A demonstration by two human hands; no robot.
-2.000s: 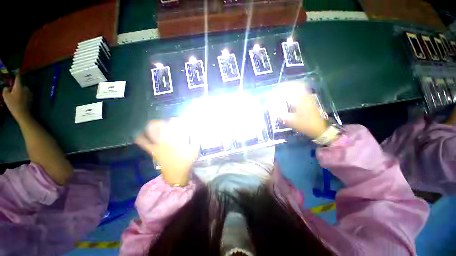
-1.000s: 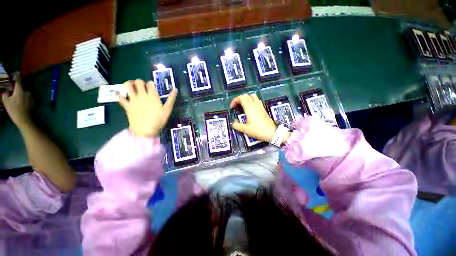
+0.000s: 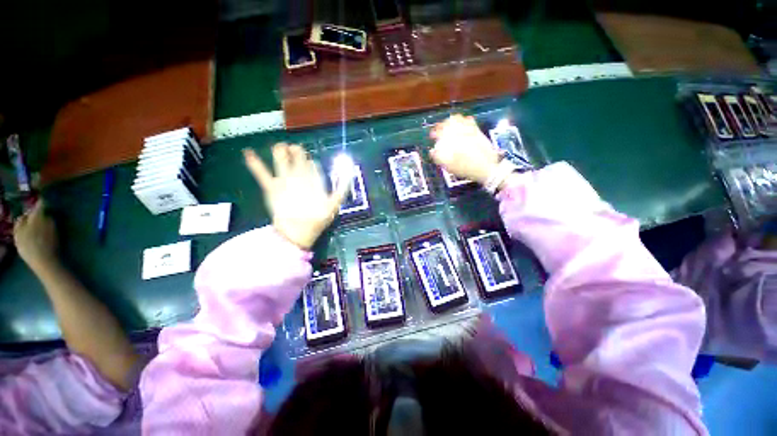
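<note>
A clear blister tray [image 3: 394, 223] lies in front of me on the green bench, holding two rows of flip phones. One near-row phone [image 3: 380, 286] shows a printed battery in its back, as do its neighbours. My left hand [image 3: 298, 194] is over the tray's far left part, fingers spread, with nothing visible in it; it partly hides a phone [image 3: 353, 189]. My right hand [image 3: 464, 152] is over a far-row phone toward the right, fingers bent; whether it grips the phone is hidden. A leaning stack of batteries [image 3: 167, 170] and two loose batteries [image 3: 205, 219] are on the left.
A blue pen [image 3: 106, 204] lies left of the stack. Set-aside phones [image 3: 339, 38] lie on a brown board [image 3: 400, 98] behind the tray. Another person's hand and arm [image 3: 38, 243] are at the left. Another tray of phones [image 3: 733, 128] and a pink sleeve are at the right.
My left hand has moved right from the loose battery to the tray. My right hand has moved from the near row to the far row. The view has shifted, showing more of the brown board.
</note>
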